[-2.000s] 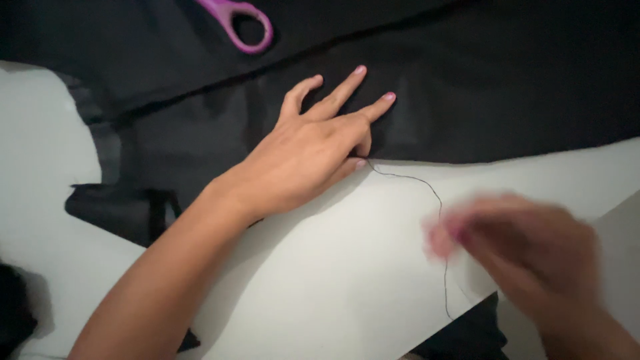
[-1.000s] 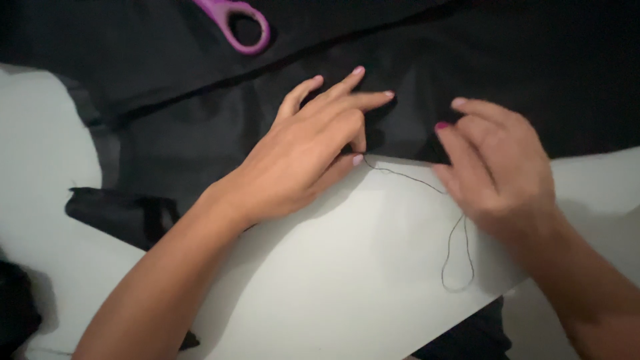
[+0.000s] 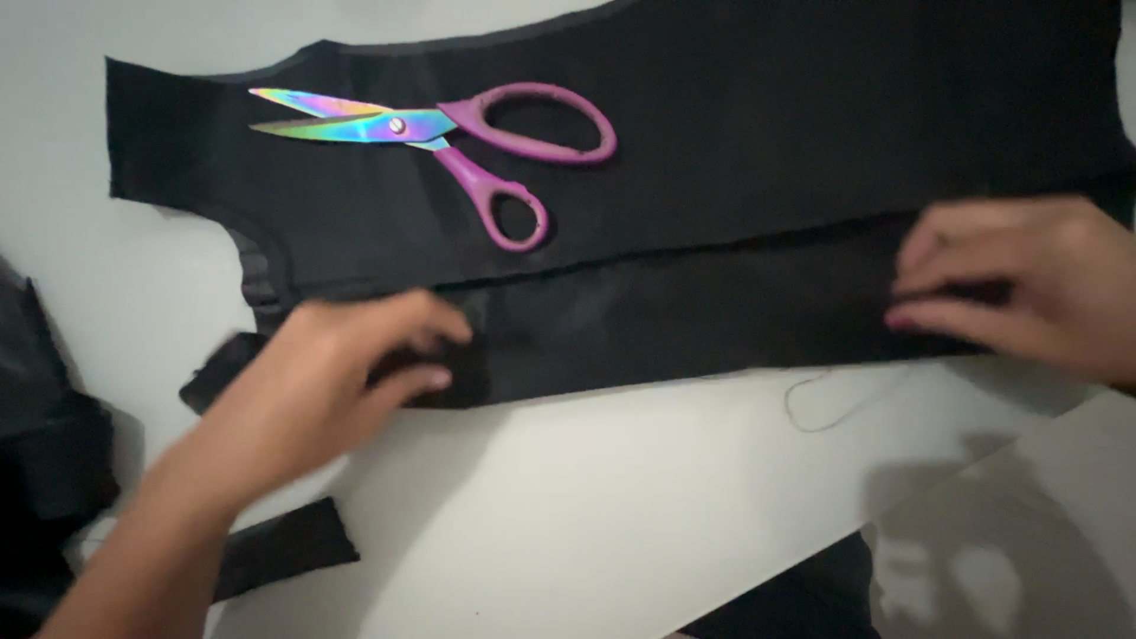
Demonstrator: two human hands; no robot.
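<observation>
A black fabric garment piece (image 3: 754, 160) lies spread on a white table, a long seam or fold running across it. On it rest scissors (image 3: 399, 126) with pink-purple handles and rainbow-coloured blades, slightly apart. My left hand (image 3: 355, 364) is over the lower left part of the cloth, fingers curled and thumb apart from them; no object shows between them. At the right, my right hand (image 3: 1012, 275) is blurred over the lower edge area, fingertips close to the cloth; whether it pinches anything is unclear. A loose thread (image 3: 808, 426) loops below the fabric's lower edge.
Dark fabric (image 3: 53, 444) is bunched at the left edge. A small black fabric strip (image 3: 288, 546) lies beneath my left forearm. The white table's edge (image 3: 887, 524) runs diagonally at the lower right, with more dark cloth (image 3: 799, 595) beyond it.
The view has shifted, showing the scissors whole. My left hand, earlier spread flat on the cloth, now has curled fingers. My hands are farther apart.
</observation>
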